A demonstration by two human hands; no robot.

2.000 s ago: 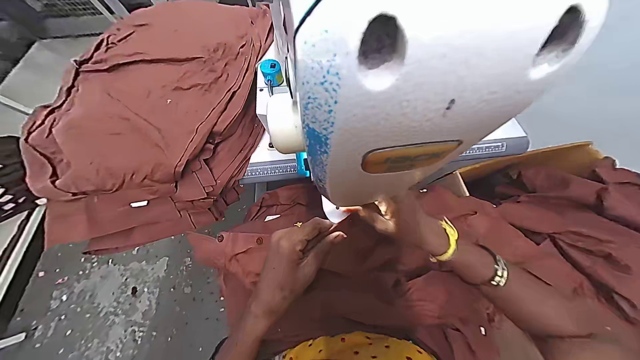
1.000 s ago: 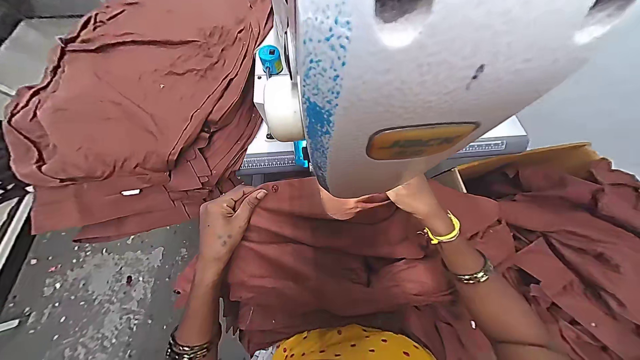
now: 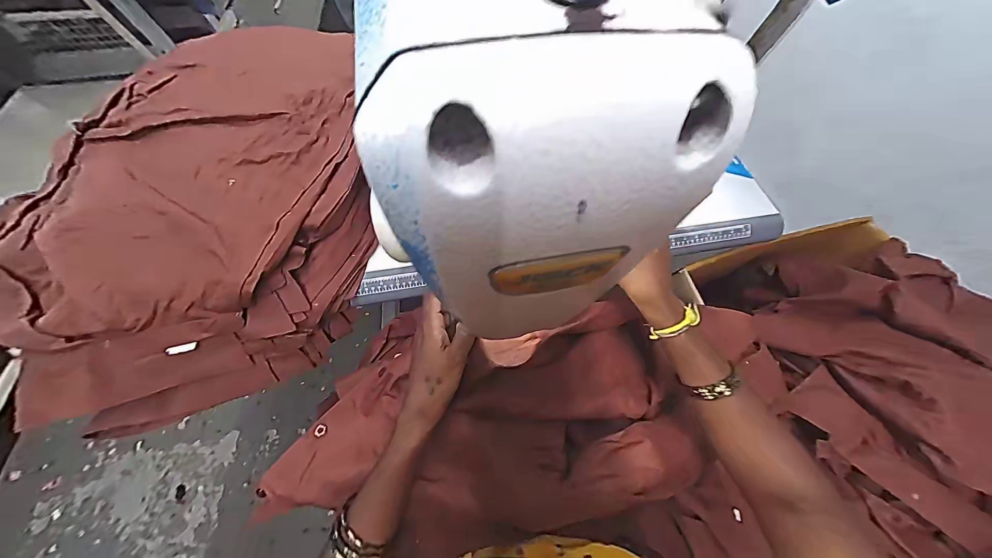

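Note:
A white and blue sewing machine head (image 3: 542, 170) fills the upper middle of the view and hides its needle area. My left hand (image 3: 440, 353) lies on reddish-brown fabric (image 3: 542, 457) at the machine's lower left edge, with its fingertips partly hidden; whether it grips the cloth is unclear. My right hand (image 3: 651, 283), below a yellow band and a bangle, reaches behind the machine's right side, so its fingers are out of sight. The fabric spreads between my forearms and down over my lap. Lit cloth shows just under the machine's lower tip.
At the left lies a tall pile of reddish-brown fabric pieces (image 3: 186, 201) with a small white tag (image 3: 181, 349). More such cloth (image 3: 876, 333) fills a cardboard box (image 3: 806, 246) at the right. The machine bed (image 3: 725, 232) bears a ruler scale. Scraps dot the grey floor (image 3: 155, 480).
My left hand has moved from the fabric's left part to the machine's lower left edge. My right hand is now more hidden behind the machine head. The view has shifted.

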